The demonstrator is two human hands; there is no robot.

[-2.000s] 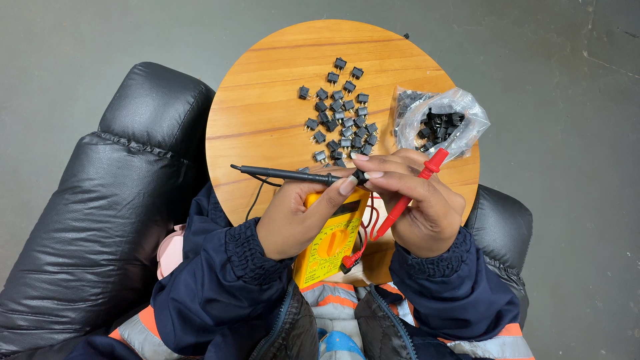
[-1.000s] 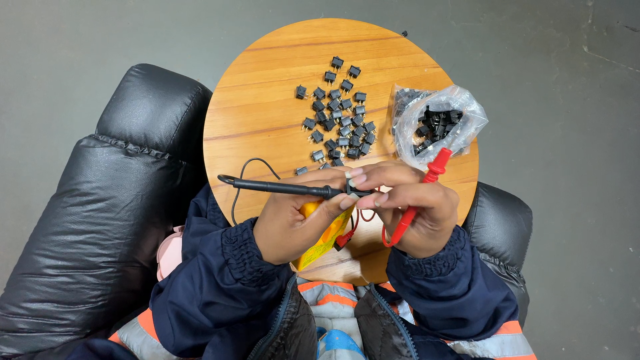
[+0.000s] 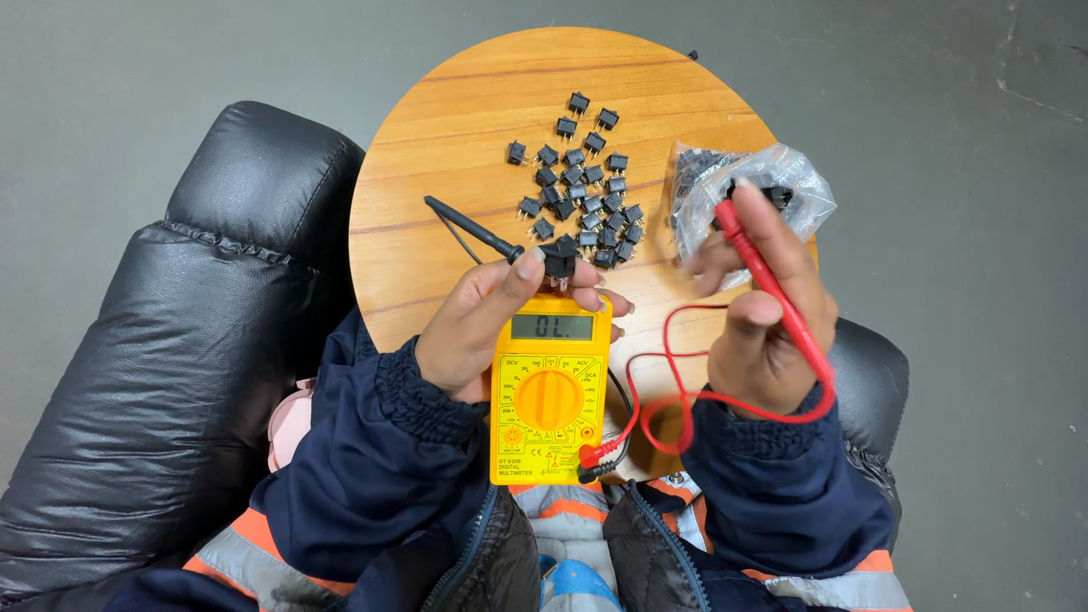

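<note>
My left hand (image 3: 497, 310) grips a black rocker switch (image 3: 559, 257), its metal pins pointing down, together with the black test probe (image 3: 472, 228), which slants up to the left. Just below lies a yellow digital multimeter (image 3: 551, 399) with its display lit dark on grey. My right hand (image 3: 769, 314), slightly blurred, holds the red test probe (image 3: 786, 310) near the bag, apart from the left hand. The red lead (image 3: 667, 357) loops down to the meter. Beyond my left hand, many loose black rocker switches (image 3: 592, 197) lie grouped on the table.
A clear plastic bag (image 3: 803, 183) holding black switches sits at the right of the round wooden table (image 3: 442, 144). Black padded armrests (image 3: 170, 365) flank the table. A pink object (image 3: 291, 427) shows partly beside my left sleeve.
My hands, together over the multimeter before, have come apart. The right has moved right with the red probe, towards the bag. The meter's face, partly covered earlier, now shows fully.
</note>
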